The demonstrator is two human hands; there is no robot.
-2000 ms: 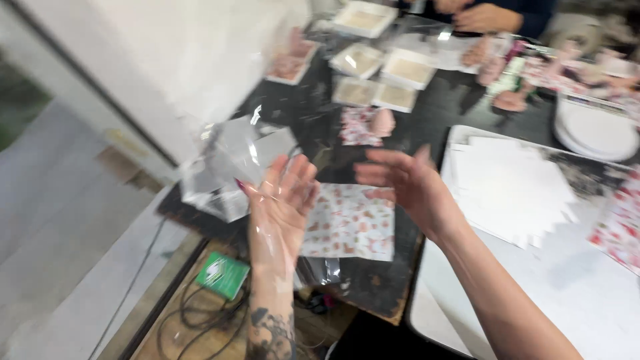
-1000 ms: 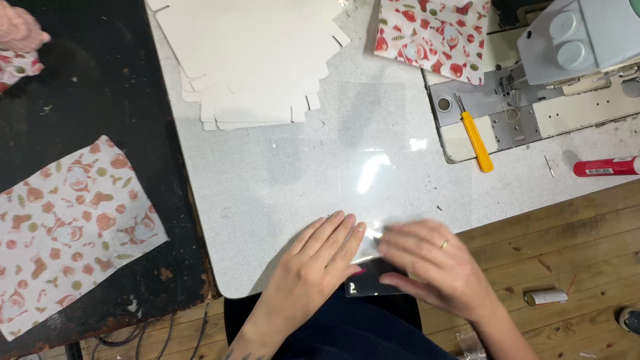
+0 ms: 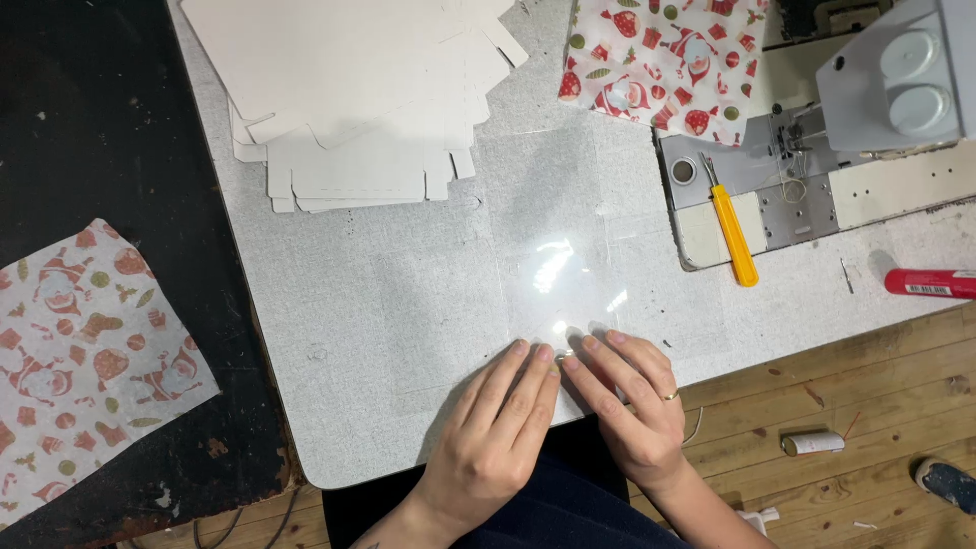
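A clear plastic sheet (image 3: 553, 229) lies flat on the light grey tabletop, with glare on its surface. On its near end rest the fingertips of my left hand (image 3: 496, 419), palm down. Close beside it, my right hand (image 3: 633, 404), with a ring on one finger, also touches the clear plastic near the table's front edge. The fingers of both hands are spread slightly, and neither is seen to grip anything. How many layers of plastic lie there cannot be told.
Flat white card box blanks (image 3: 358, 91) are stacked at the back. Christmas-print sheets lie behind (image 3: 663, 69) and on the dark table at left (image 3: 91, 358). A sewing machine (image 3: 892, 84), a yellow seam ripper (image 3: 733, 232) and a red tube (image 3: 930, 282) are at right.
The view has swung down from the wider room to the grey table. My hands, raised two seconds ago, are on the plastic, and my right hand's fingers now lie flatter and more spread than one second ago.
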